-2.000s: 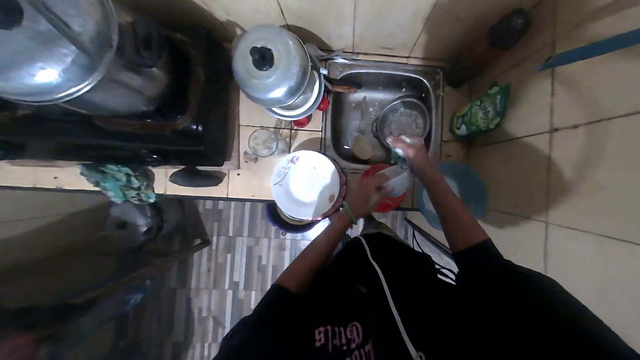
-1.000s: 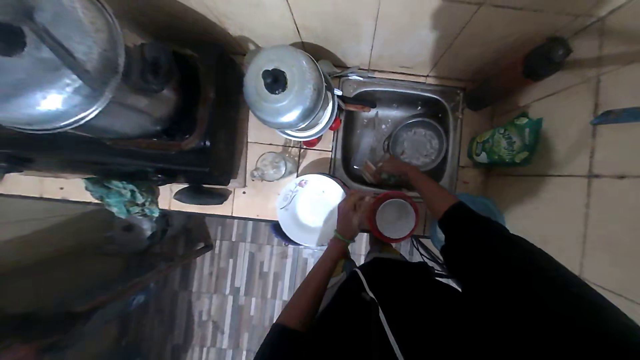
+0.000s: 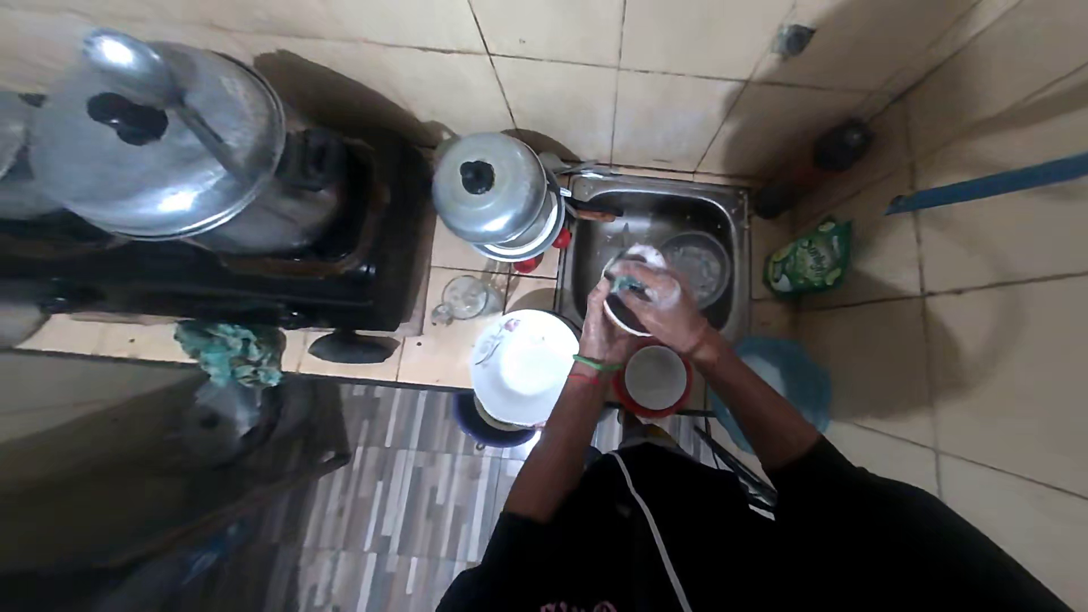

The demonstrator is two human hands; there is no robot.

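Over the front left of the metal sink (image 3: 654,189), my left hand (image 3: 602,327) holds a small soapy cup or bowl (image 3: 627,316) by its left side. My right hand (image 3: 659,306) presses a greenish scrubber (image 3: 627,282) against it, with suds around the fingers. A round metal pan or bowl (image 3: 697,263) lies in the sink, right of both hands. Just below my hands stands a red bowl with a pale inside (image 3: 654,378). A white plate with a floral print (image 3: 523,365) is left of my left wrist.
A lidded pot (image 3: 489,191) and a glass mug (image 3: 466,297) stand left of the sink. Farther left, a large pot with a ladle on its lid (image 3: 170,161) sits on the black stove (image 3: 340,297). A green pouch (image 3: 807,257) and a blue basin (image 3: 786,382) are at right.
My hands have come together over the sink around the small cup or bowl. One second ago my left hand was at the red bowl and my right hand was low in the sink.
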